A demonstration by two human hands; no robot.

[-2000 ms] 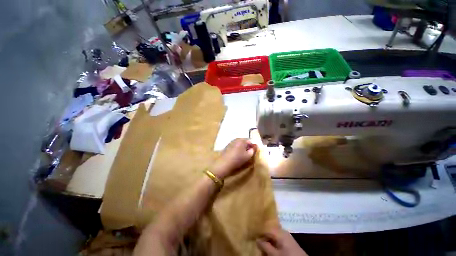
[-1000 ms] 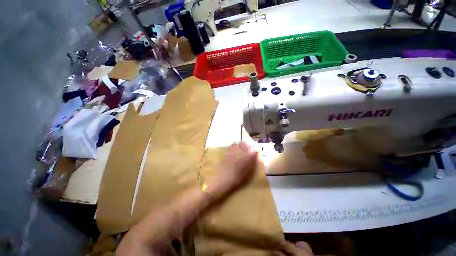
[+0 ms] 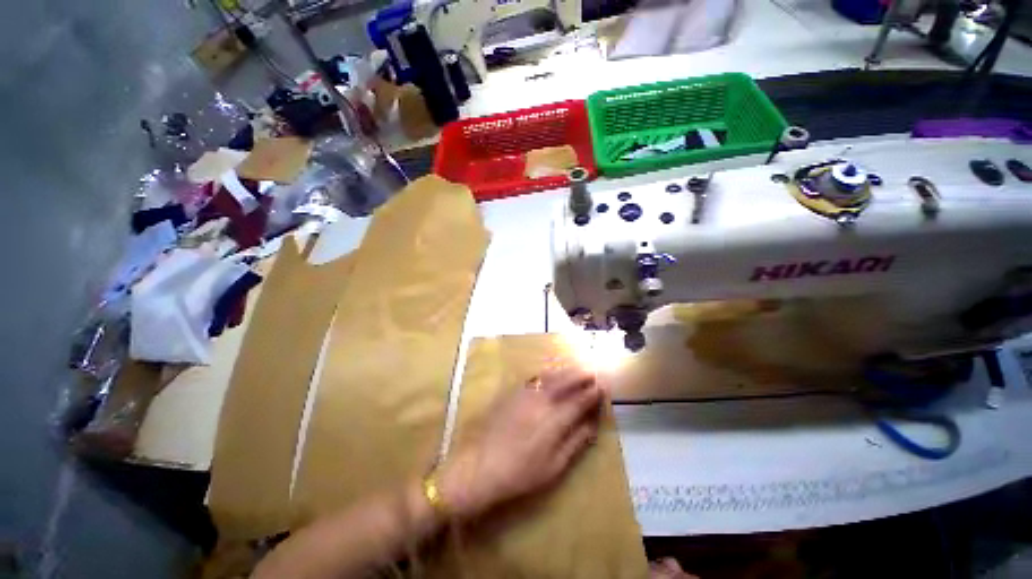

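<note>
A tan cloth workpiece lies flat on the table, its far right corner at the brightly lit presser foot of the white sewing machine. My left hand, with a gold bangle at the wrist, rests flat on the cloth just short of the needle area, fingers close together. My right hand is mostly cut off by the bottom edge, at the cloth's near right corner; its fingers are hard to make out. Long tan cut panels lie to the left of the workpiece.
A red basket with a small tan piece and a green basket stand behind the machine head. Blue-handled scissors lie at the right. Mixed scraps and plastic heap up far left. Another machine stands behind.
My left hand has moved back from the needle area and now lies flatter on the cloth. The workpiece, bunched at first, is spread smooth. A pale cloth has appeared on the table behind.
</note>
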